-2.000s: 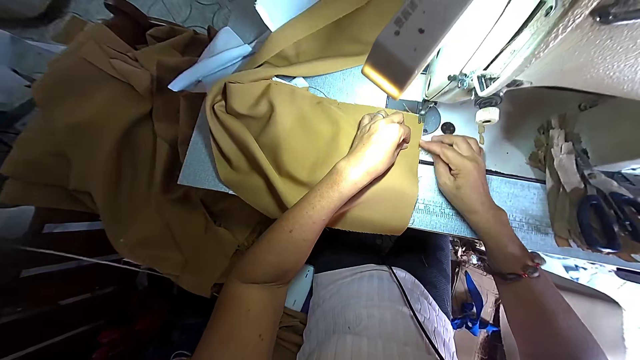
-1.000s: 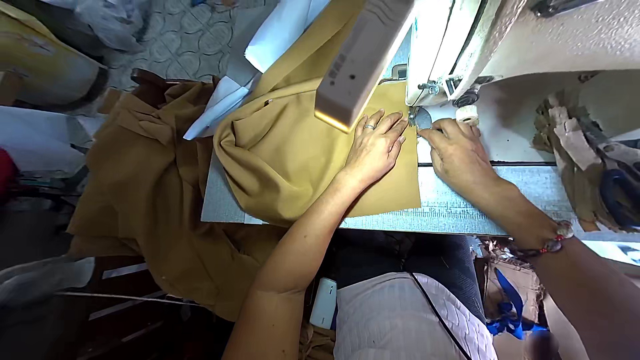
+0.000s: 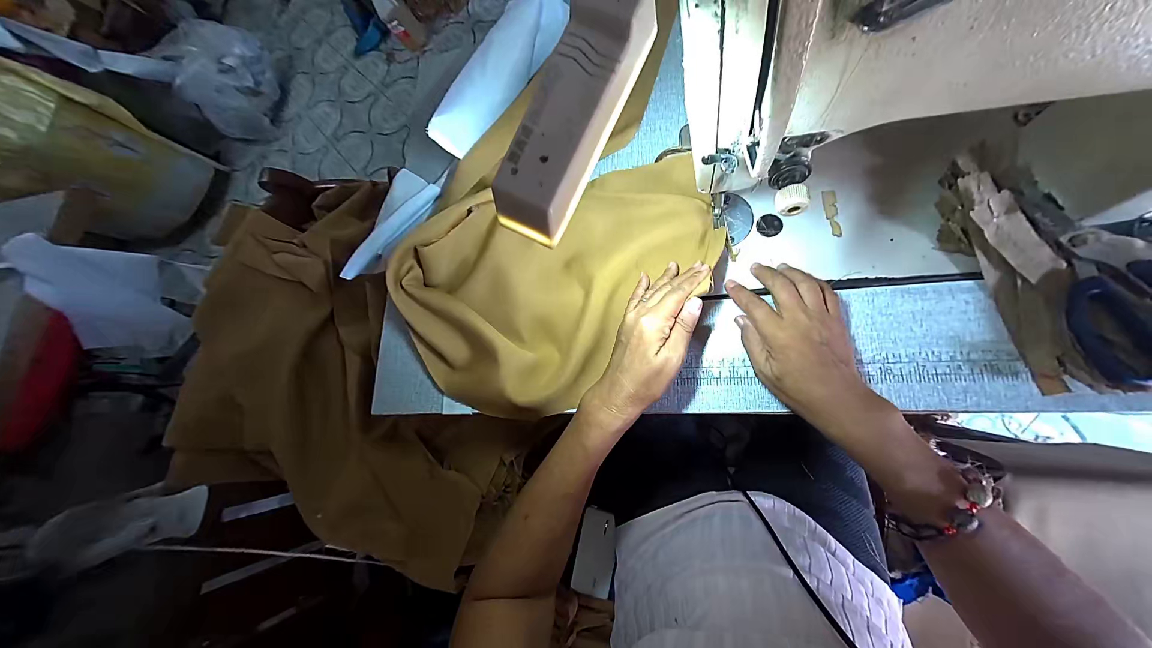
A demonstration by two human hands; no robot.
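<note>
Tan fabric point(image 3: 540, 324) lies bunched on the sewing machine bed, its right edge under the presser foot point(image 3: 718, 211). My left hand point(image 3: 652, 337) rests on the fabric's lower right edge, fingers stretched and close together. Just right of the fabric, my right hand point(image 3: 792, 328) is spread low over the bed, fingertips pointing left, with nothing seen in it. The machine head point(image 3: 747, 90) stands above both hands. A lamp or panel with a lit edge point(image 3: 567, 117) hangs over the fabric. More brown fabric point(image 3: 333, 387) drapes off the table's left side.
Blue-handled scissors point(image 3: 1107, 324) lie on fabric scraps point(image 3: 1017, 243) at the right. A printed ruler scale point(image 3: 900, 371) runs along the table's front. Light blue cloth or paper point(image 3: 495, 81) lies behind the tan fabric. A yellowish container point(image 3: 99, 153) stands at far left.
My right hand has come away from the presser foot area toward the table's front edge. My left hand has slid toward the fabric's lower right edge. The view has shifted.
</note>
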